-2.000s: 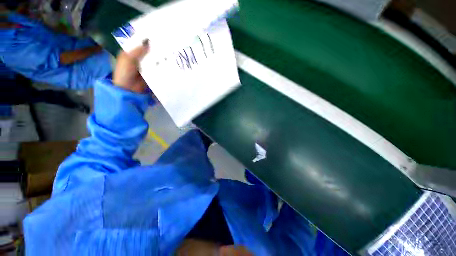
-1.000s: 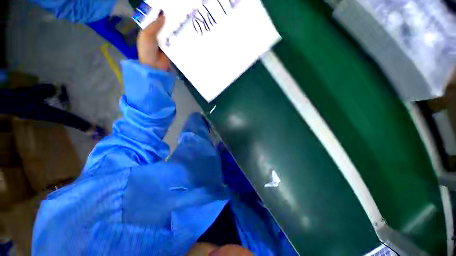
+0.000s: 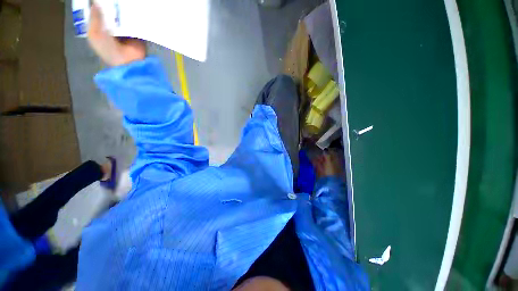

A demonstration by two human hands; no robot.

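Observation:
My left hand (image 3: 115, 48) is at the upper left, shut on the edge of a white label backing sheet (image 3: 164, 25). A few blue stickers (image 3: 79, 18) show at the sheet's left edge. The sheet is over the grey floor, cut off by the top of the picture. My right hand (image 3: 329, 163) is low beside the green bench's left edge, near a blue object (image 3: 305, 172). It is dark and partly hidden, so I cannot tell whether it holds anything.
The green bench (image 3: 397, 170) carries small white scraps (image 3: 381, 257). Yellow crumpled pieces (image 3: 321, 96) lie beside and below its edge. Brown cartons (image 3: 37, 142) stand at left. Another person's dark-sleeved arm (image 3: 62, 193) shows at lower left. A yellow line (image 3: 184, 91) crosses the floor.
The view has turned. The sheet in my left hand has moved from over the bench to over the floor. My right hand now shows by the bench edge.

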